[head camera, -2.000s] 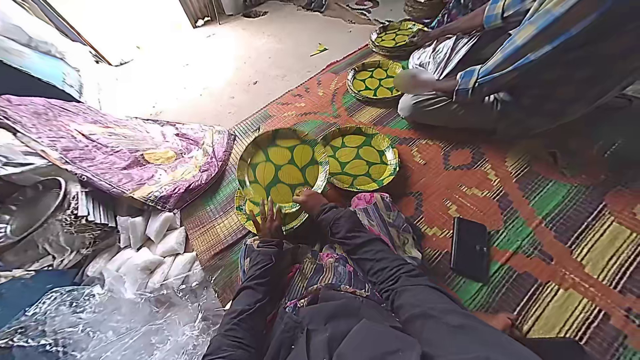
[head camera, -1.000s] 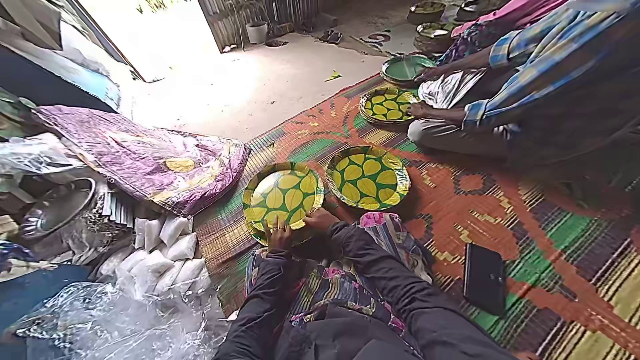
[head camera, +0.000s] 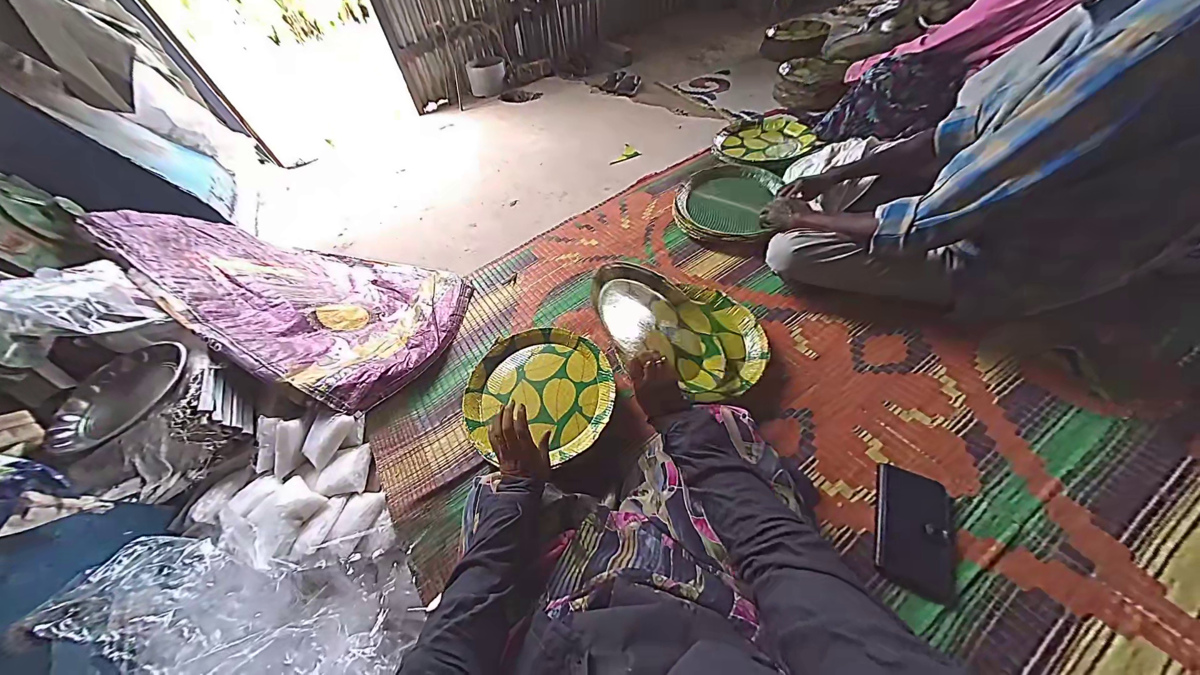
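Two groups of round plates with a yellow leaf pattern on green lie on the woven mat before me. My left hand (head camera: 520, 445) rests with spread fingers on the near rim of the left plate (head camera: 555, 389). My right hand (head camera: 658, 382) grips the near edge of a shiny plate (head camera: 647, 319), which is tilted over the right plates (head camera: 745, 342) and partly covers them. How many plates lie under the top ones, I cannot tell.
A co-worker's hands (head camera: 797, 211) touch a green plate (head camera: 727, 202) at the upper right. A black phone-like case (head camera: 914, 530) lies right of my legs. A purple patterned sack (head camera: 309, 314), white packets (head camera: 319, 487) and clear plastic (head camera: 234, 609) are at left.
My right hand has moved right from the left plates to the right ones, with a plate in it. My left hand stays at the left plates. A green plate now lies before the co-worker.
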